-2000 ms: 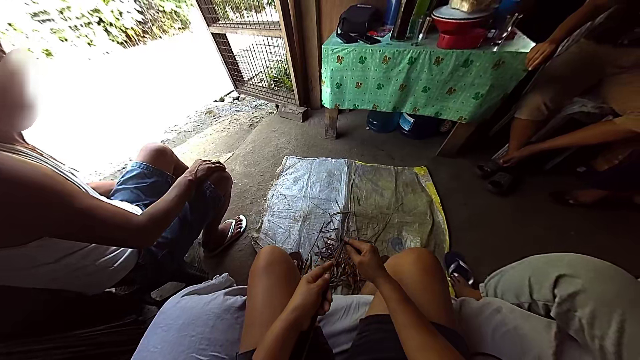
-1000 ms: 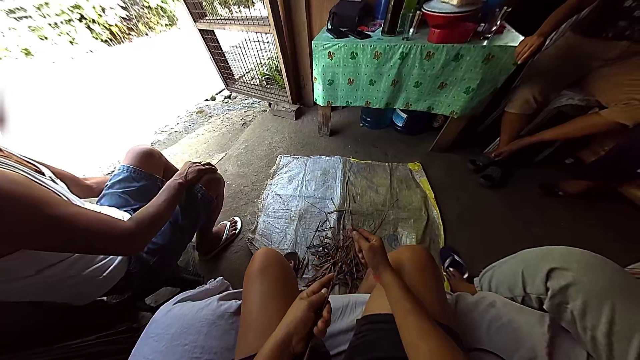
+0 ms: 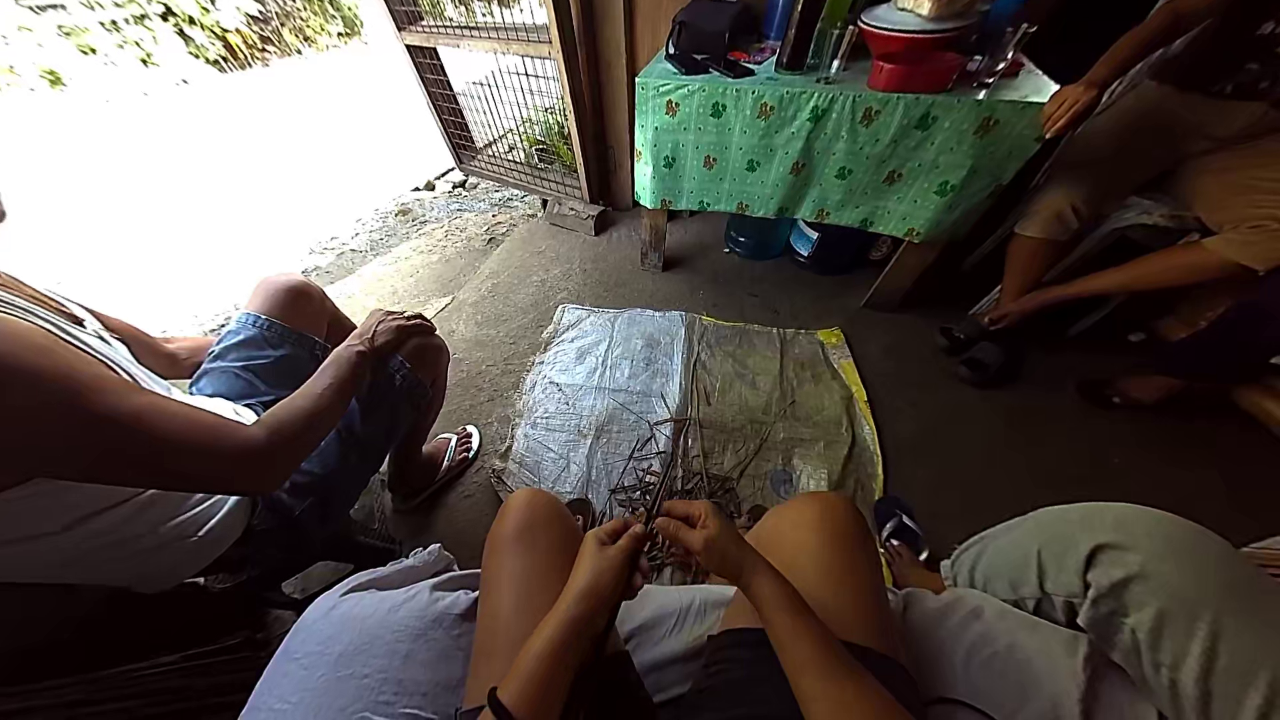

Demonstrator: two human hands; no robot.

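Note:
My left hand [image 3: 615,556] is closed around a thin dark strip [image 3: 664,470], perhaps a stalk or split plant strip, that points up and away over the floor sheet. Close beside it, my right hand [image 3: 700,532] pinches at the strip with thumb and finger. Both hands are between my bare knees. Beyond and below them, many dark brown strips and scraps [image 3: 640,480] lie in a loose heap on a woven plastic sack sheet [image 3: 610,360], grey-white on one side and brownish on the other, with a yellow edge. Whether my right hand also holds something else is hidden.
A seated person [image 3: 300,400] is close on the left, a hand on the knee. Another person's leg in pale trousers [image 3: 1090,590] is at the right. Ahead stands a table with a green patterned cloth [image 3: 820,150]; other people sit at its right. A mesh door [image 3: 500,110] stands open.
My hands were apart one second ago, the right one raised away from the left; now they are together at the strip. The people nearby have barely moved.

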